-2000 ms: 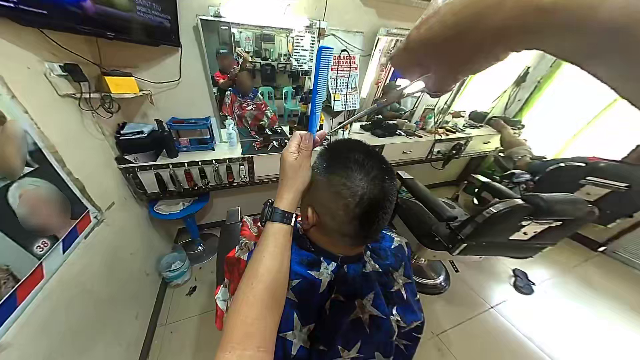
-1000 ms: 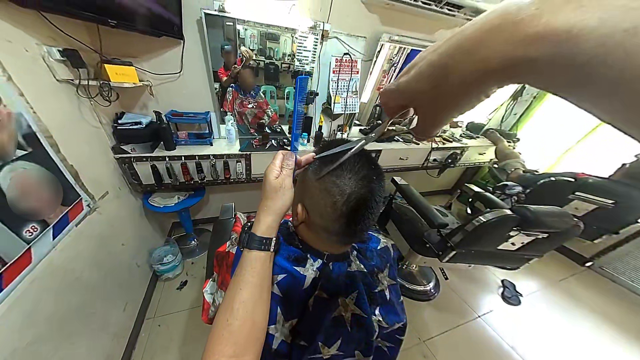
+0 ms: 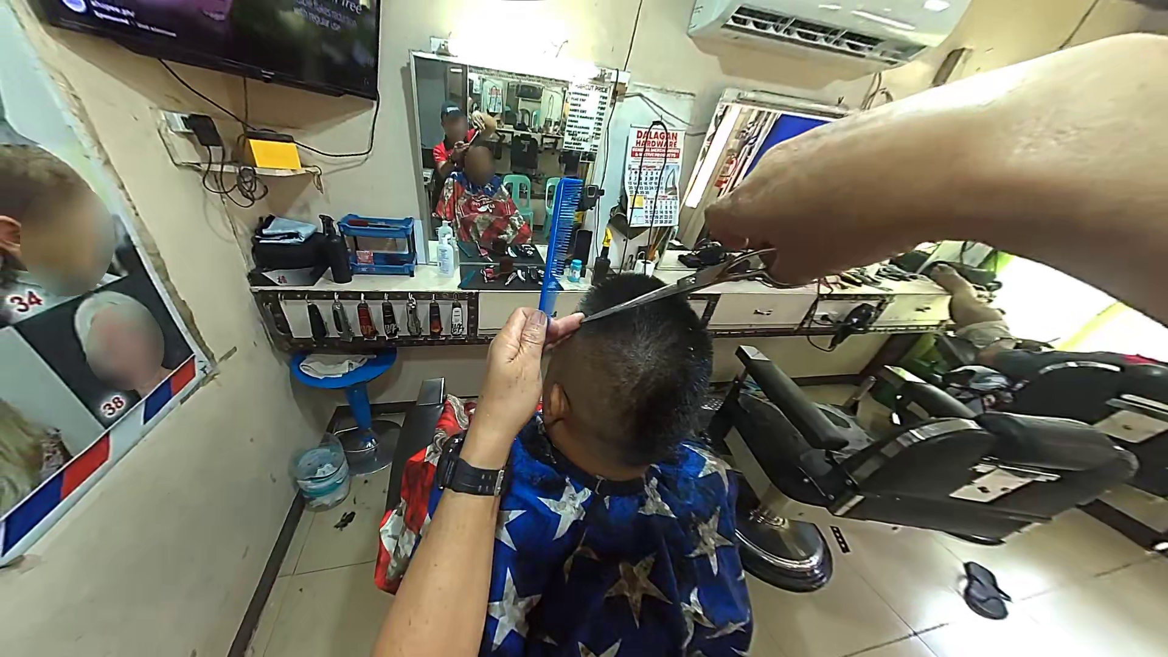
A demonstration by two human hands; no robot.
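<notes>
A seated person, seen from behind, has short dark hair [image 3: 648, 374] and wears a blue barber cape with stars [image 3: 630, 566]. At the left side of the head my left hand [image 3: 520, 356] holds a blue comb [image 3: 561, 237] upright, teeth to the right. My right hand [image 3: 776, 219] comes in from the upper right and grips a pair of metal scissors [image 3: 675, 287]. The blades lie across the top of the hair, and their tips touch or nearly touch my left fingertips. Whether the blades are apart is hard to tell.
A wall counter [image 3: 762, 310] runs ahead beneath a mirror [image 3: 511, 164], with clippers hanging along its front. A black barber chair [image 3: 958, 465] stands close on the right. On the left are a blue stool [image 3: 356, 370] and a clear bucket [image 3: 321, 474]. A slipper [image 3: 985, 589] lies on the floor.
Two seconds ago the scissors were raised above the head; a second ago they were down at the hair, as now. The comb stays upright in my left hand.
</notes>
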